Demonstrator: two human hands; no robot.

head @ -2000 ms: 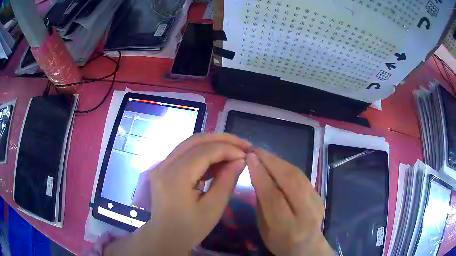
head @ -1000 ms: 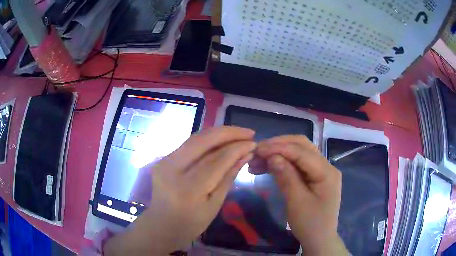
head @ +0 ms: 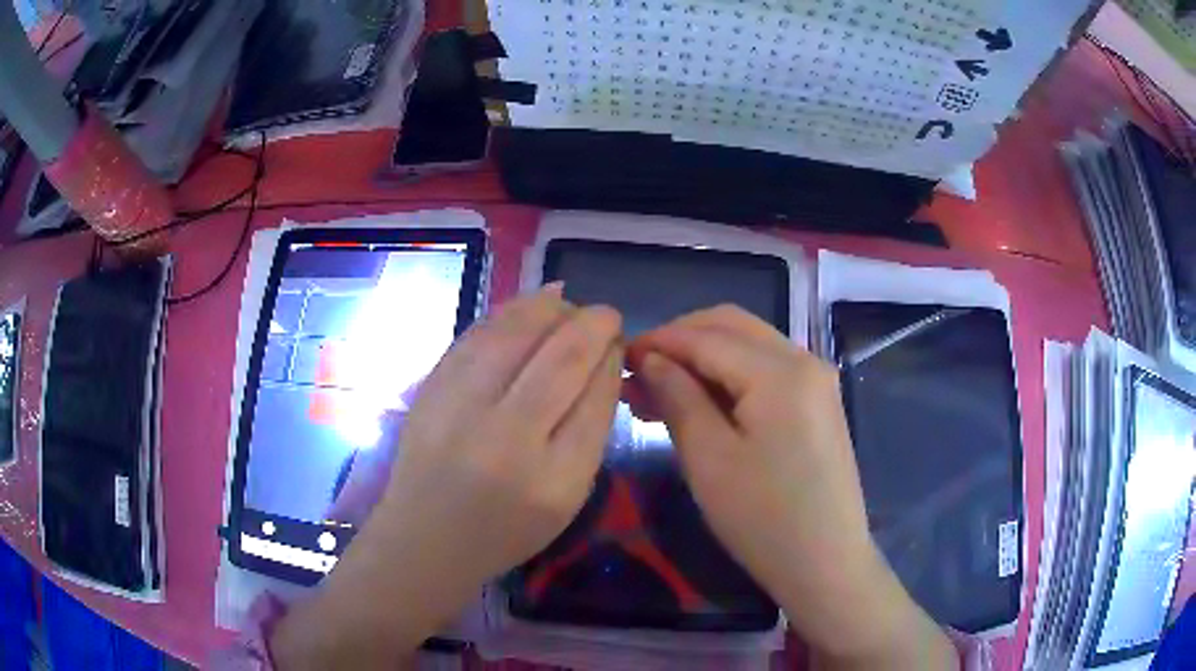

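My left hand point(head: 505, 420) and my right hand point(head: 774, 446) meet at the fingertips above a dark-screened tablet point(head: 708, 282) on a pale sleeve. The thumbs and fingers are pinched together; whether a small item is between them is too small and hidden to tell. The dark tablet shows reddish reflections and lies partly hidden under the hands. Left of it, a tablet with a bright camera picture point(head: 295, 393) lies on a white sleeve, its lower right corner covered by my left forearm. Right of it lies another dark tablet point(head: 931, 459) with a barcode label.
A white camera test chart point(head: 748, 79) stands behind on a black base point(head: 708, 181). A smartphone point(head: 442, 112) lies left of it. A wrapped post point(head: 112, 197) and cables stand at the left, near a dark tablet point(head: 99, 420). Stacked tablets point(head: 1082, 511) stand at the right.
The view has shifted, so the chart and phone sit higher and further left. My hands have stayed together over the middle tablet, with the fingers changing their pinch.
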